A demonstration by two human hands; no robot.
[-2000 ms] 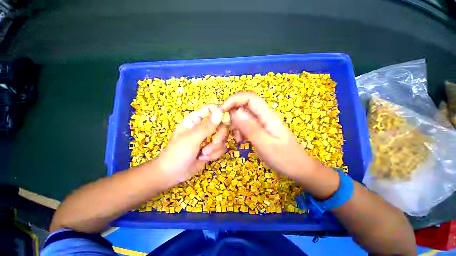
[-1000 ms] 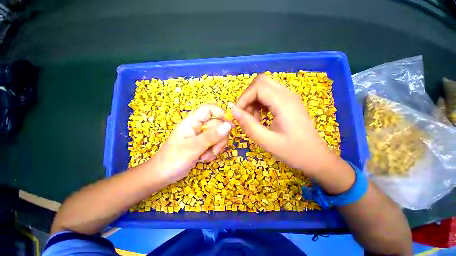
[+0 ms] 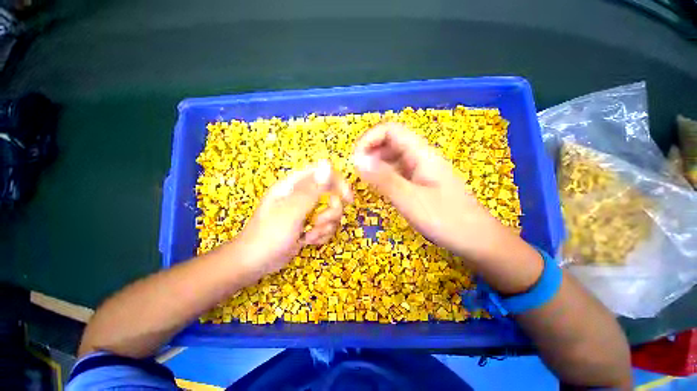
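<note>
A blue plastic tray [image 3: 351, 334] holds a thick layer of small square yellow parts [image 3: 367, 294], with a patch of tray floor showing near the middle. My left hand [image 3: 294, 210] is over the middle of the tray, fingers curled and slightly blurred; whether a part is in its fingers cannot be told. My right hand [image 3: 416, 179] is just to its right, a small gap apart, palm partly turned up with fingers curled; its fingertips are blurred and what they hold cannot be told. A blue band [image 3: 539, 289] is around my right wrist.
An open clear bag [image 3: 611, 286] with duller yellow pieces [image 3: 600, 206] lies right of the tray. Another bag [image 3: 688, 149] is at the right edge. Dark objects [image 3: 27, 145] stand at the left edge. A red item [image 3: 665, 355] is at lower right. The surface [image 3: 99, 191] is dark green.
My hands, fingertips together around a small yellow piece earlier, are now slightly apart. My right hand has turned its palm more upward.
</note>
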